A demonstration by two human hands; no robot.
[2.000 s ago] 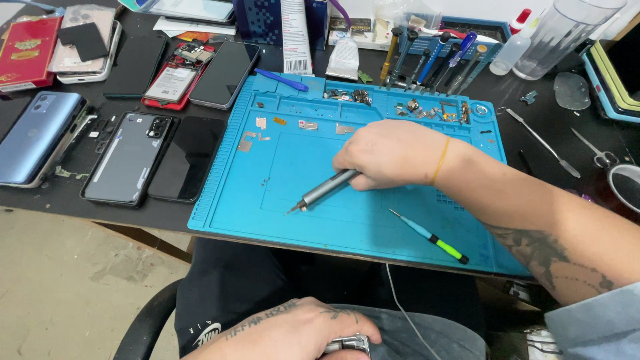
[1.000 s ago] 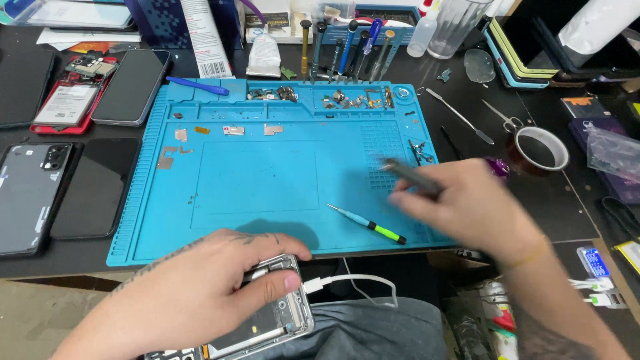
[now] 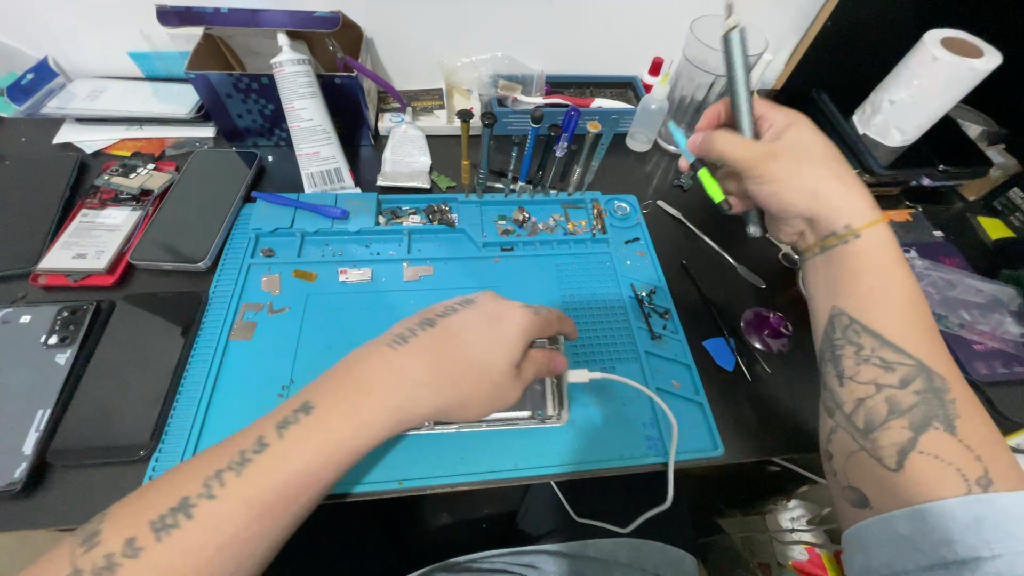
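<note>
My left hand (image 3: 488, 360) grips the end of an opened phone frame (image 3: 552, 404) lying on the blue silicone repair mat (image 3: 392, 472); the hand covers much of the frame. A white cable (image 3: 674, 432) is plugged into the frame's end. Raised at the upper right, my right hand (image 3: 760, 160) holds two tools: a grey pen-shaped electric screwdriver (image 3: 740, 80) and a small blue-and-green screwdriver (image 3: 702, 176). Small metal brackets (image 3: 356, 274) and screws rest on the mat, and its top trays hold loose small parts (image 3: 528, 220).
Phones (image 3: 196, 208) lie left of the mat, one a dark-backed phone (image 3: 40, 376). Behind it stand upright screwdrivers (image 3: 528, 152), a glue tube (image 3: 308, 120) and a plastic bottle (image 3: 646, 120). A metal spudger (image 3: 712, 244), tweezers (image 3: 716, 316) and a blue pick (image 3: 720, 354) lie to its right.
My left hand has brought the phone frame from my lap up onto the mat. My right hand has risen toward the back right, and the blue-and-green screwdriver, earlier on the mat, is now in it.
</note>
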